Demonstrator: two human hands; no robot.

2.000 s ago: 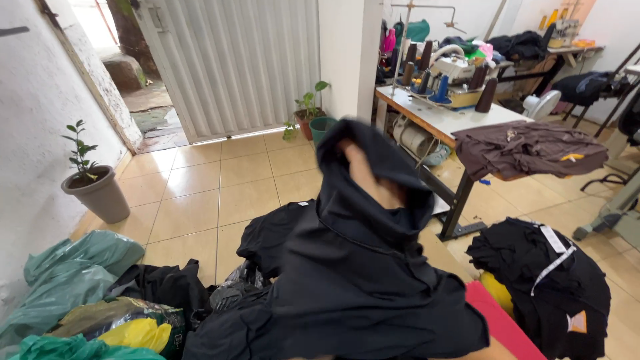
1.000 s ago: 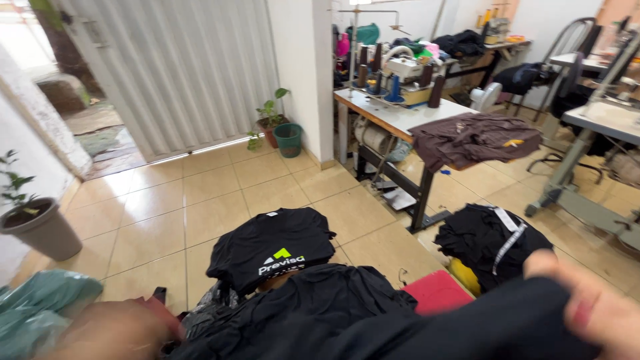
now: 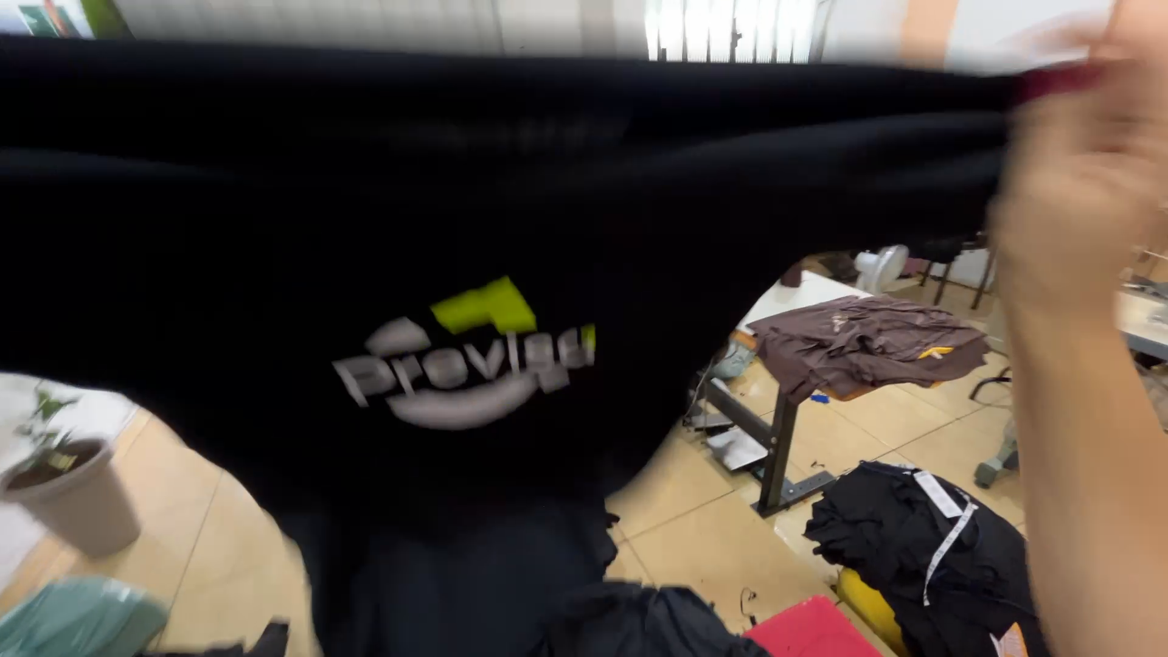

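A black shirt [image 3: 438,237] is stretched wide across the view, with a white and lime-green printed logo bearing writing on its front. At the upper right my right hand [image 3: 1081,137], blurred, grips one end of the cloth. My left hand is out of the frame, past the left edge where the other end of the shirt runs. Under the raised shirt, more dark cloth [image 3: 652,625] lies at the bottom of the view.
A brown garment [image 3: 867,342] lies over the edge of a sewing table [image 3: 803,294]. Below are a black cloth pile [image 3: 894,538] with a measuring tape, a yellow item [image 3: 871,607] and a red surface [image 3: 812,630]. At left stand a potted plant [image 3: 82,511] and a green plastic bag [image 3: 87,616].
The black cloth has been raised and spread out in front of the view, its logo now showing. My right hand has gone up with it, and my left hand has left the frame.
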